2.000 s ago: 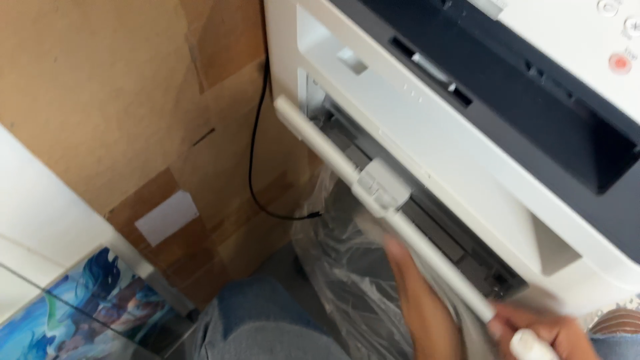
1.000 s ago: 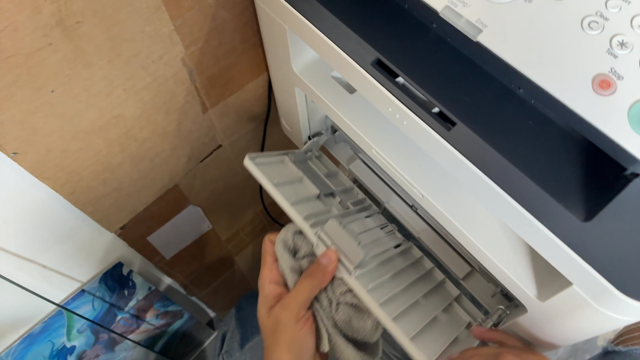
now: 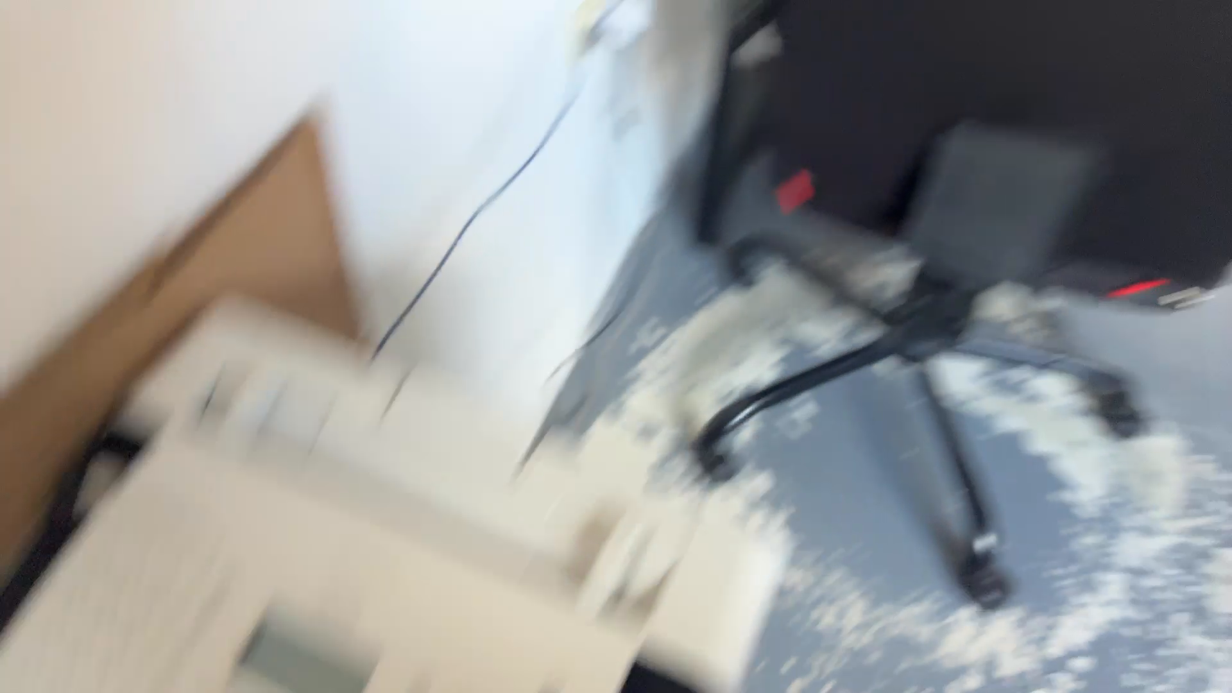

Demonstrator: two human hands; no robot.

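Note:
Neither my left hand nor my right hand shows in the head view. A white office printer (image 3: pixel 404 510), strongly blurred, fills the lower left. Its top is seen from above, with a grey-green patch (image 3: pixel 306 654) near the bottom edge. What my hands hold or touch is hidden.
A black office chair (image 3: pixel 934 318) on a castor base stands on the blue and white patterned floor (image 3: pixel 847 500) at the right. A dark cable (image 3: pixel 472 219) runs along the white wall (image 3: pixel 462 106) down behind the printer. Brown board (image 3: pixel 260 241) leans at the left.
The view has swung widely to the printer's top and the chair. A second ago, my left hand held a grey cloth against the printer's opened flap; both hands have left the view.

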